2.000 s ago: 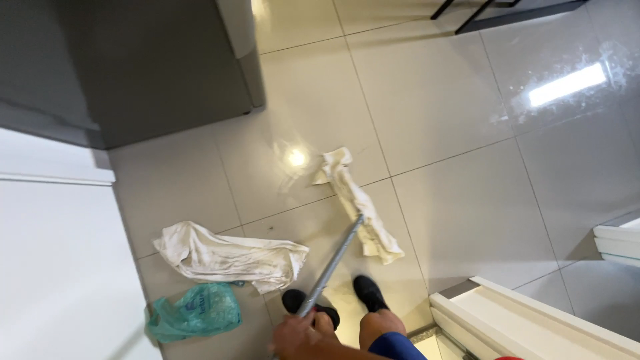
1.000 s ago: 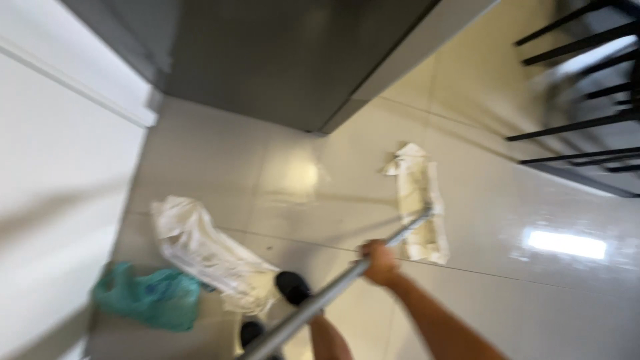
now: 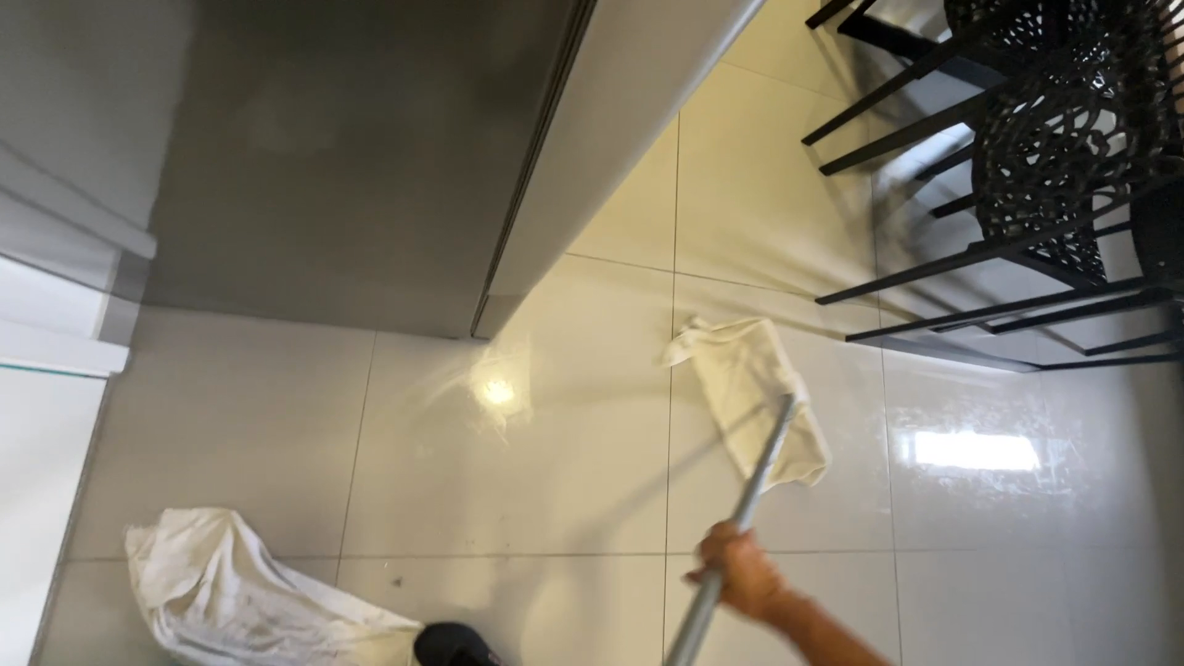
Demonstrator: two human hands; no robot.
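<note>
My right hand (image 3: 740,566) comes in from the lower right, its fingers closed around a grey pole (image 3: 766,462). The pole slants up to a cream cloth (image 3: 740,379) spread on the tiled floor, and its far end rests against the cloth's right side. The cloth covers whatever head the pole may have. My left hand is out of view. A second, soiled whitish cloth (image 3: 250,597) lies crumpled on the floor at the lower left, beside a black shoe (image 3: 453,645) on my foot.
A large grey appliance or cabinet (image 3: 351,166) fills the upper left. Black chairs with openwork seats (image 3: 1036,176) and thin legs stand at the upper right. A white panel (image 3: 42,490) borders the left edge. Light reflects off the glossy tiles (image 3: 573,416).
The pole and the cream cloth have moved away from the crumpled cloth, toward the chairs. The view has shifted, and the teal plastic bag seen earlier is out of frame.
</note>
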